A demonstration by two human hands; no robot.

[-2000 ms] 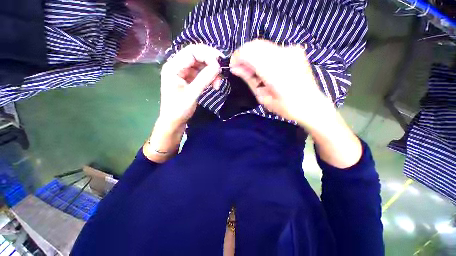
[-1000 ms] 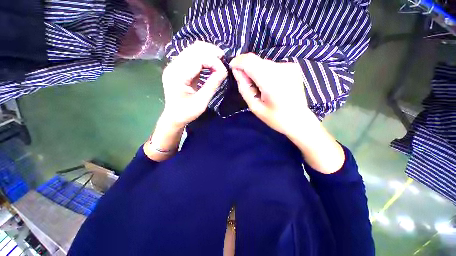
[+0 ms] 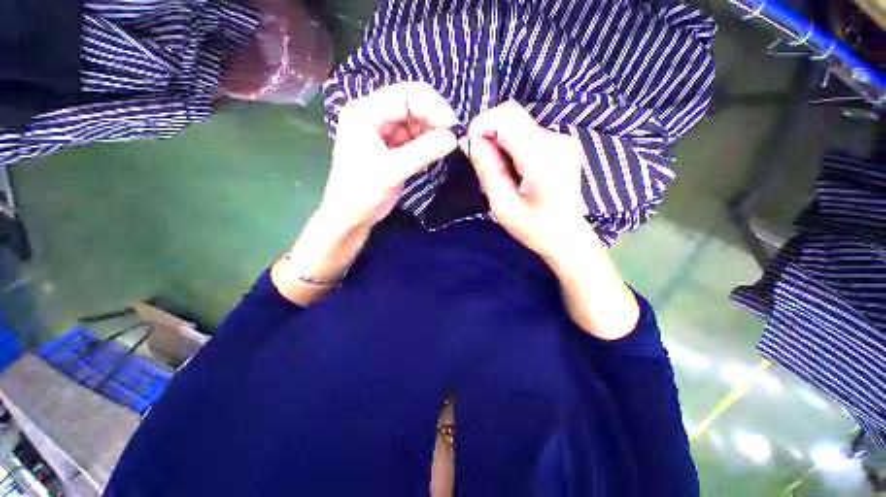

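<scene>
The navy-and-white striped garment (image 3: 622, 87) lies bunched on the lap. Its plain dark facing (image 3: 457, 190) shows below and between the hands. My left hand (image 3: 384, 155) pinches a small dark bit of the garment between thumb and index finger. My right hand (image 3: 529, 175) has its thumb and fingertips pinched against the same spot, nearly touching the left fingertips. A needle cannot be made out there now. A thin light line (image 3: 457, 222) curves along the lower edge of the dark facing.
Striped garments hang at the upper left (image 3: 146, 68) and at the right (image 3: 835, 320). A reddish clear plastic bag (image 3: 282, 53) is beside the left one. A blue crate (image 3: 107, 369) stands lower left. A blue rail (image 3: 816, 39) crosses the upper right corner.
My right hand has drawn in with its fingers more bent, and its forearm has moved left. The small light sliver between the fingertips no longer shows. The view has shifted slightly.
</scene>
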